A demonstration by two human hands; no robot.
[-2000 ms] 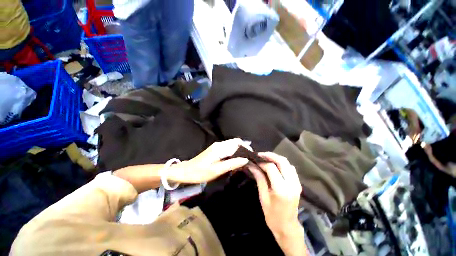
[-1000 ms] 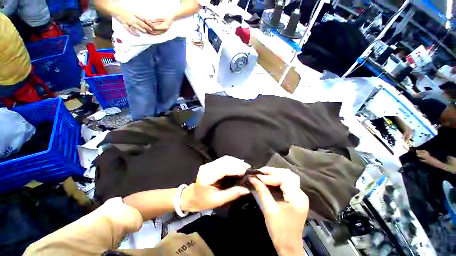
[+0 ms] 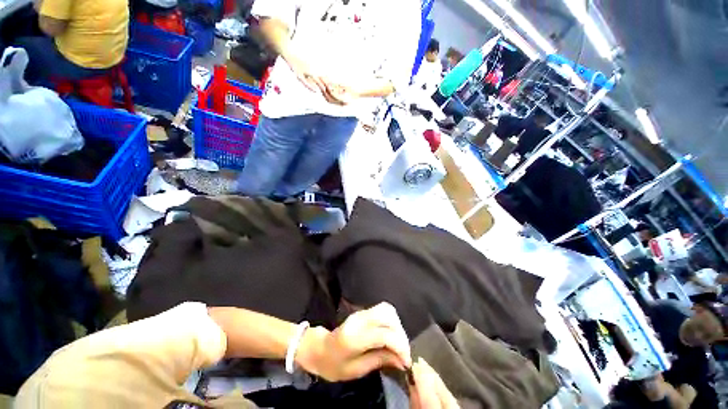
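My left hand (image 3: 363, 345), with a white band at the wrist, pinches the edge of a small dark piece of cloth at the lower middle. My right hand (image 3: 431, 389) is cut off by the bottom edge; its fingers meet the same dark edge beside my left fingertips. Most of the held piece is hidden or out of the picture. Behind my hands lie wide dark brown garment panels (image 3: 431, 272) and a heap of brown pieces (image 3: 223, 272) to their left. A lighter olive-brown piece (image 3: 479, 371) lies right of my hands.
A person in a white shirt (image 3: 343, 56) and jeans stands beyond the heap. A white lockstitch machine (image 3: 411, 164) stands on the long table. Blue crates (image 3: 120, 188) are on the floor at left, one holding a white plastic bag (image 3: 36, 120). Another person (image 3: 678, 391) is at far right.
The view has tilted up, showing more of the workshop and ceiling lights. My hands sit lower in the picture, still together on the dark cloth; my right hand is now mostly cut off.
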